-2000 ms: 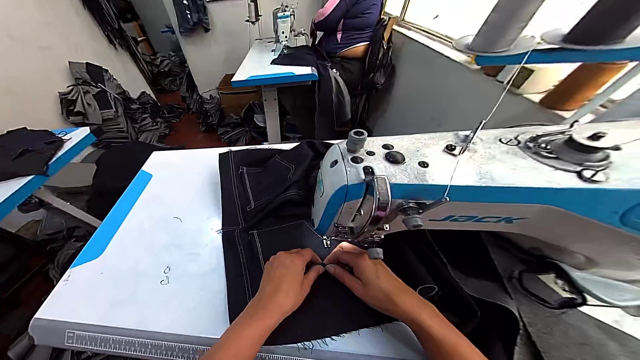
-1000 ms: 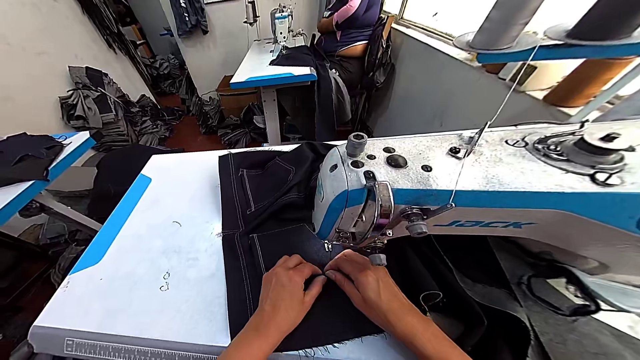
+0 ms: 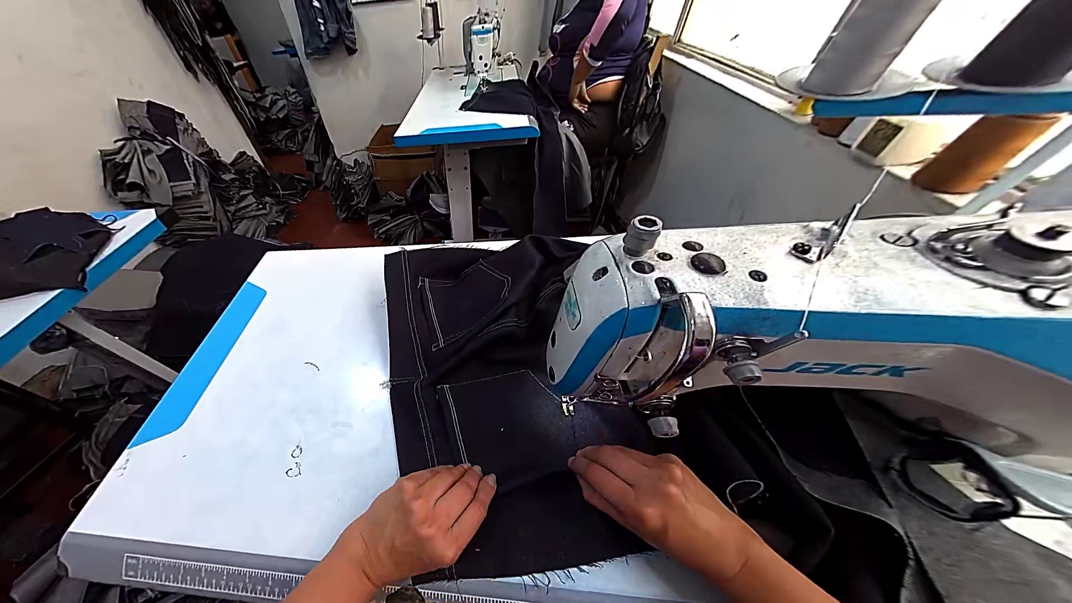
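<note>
Dark denim trousers (image 3: pixel 536 519) with light topstitching lie across the table and under the head of a Jack sewing machine (image 3: pixel 636 318). A patch pocket (image 3: pixel 502 427) sits with its right edge beneath the presser foot (image 3: pixel 569 405). My left hand (image 3: pixel 427 515) presses on the cloth at the pocket's lower left, fingertips together. At the lower right of the pocket, my right hand (image 3: pixel 645 494) rests with bent fingers on the fabric; whether it pinches a fold cannot be told. Another stitched pocket (image 3: pixel 469 301) lies farther back.
Thread cones (image 3: pixel 871 42) stand on a rack at upper right. A printed ruler (image 3: pixel 209 576) runs along the table's front edge. Farther back, a person (image 3: pixel 590 50) sits at another sewing machine (image 3: pixel 483 50). Piles of dark cloth (image 3: pixel 167 167) lie at left, beside a side table (image 3: pixel 126 243).
My hands, close together at the pocket's lower edge before, are now apart. The left has moved left and the right a little to the right. The distant person's arm now hangs lower.
</note>
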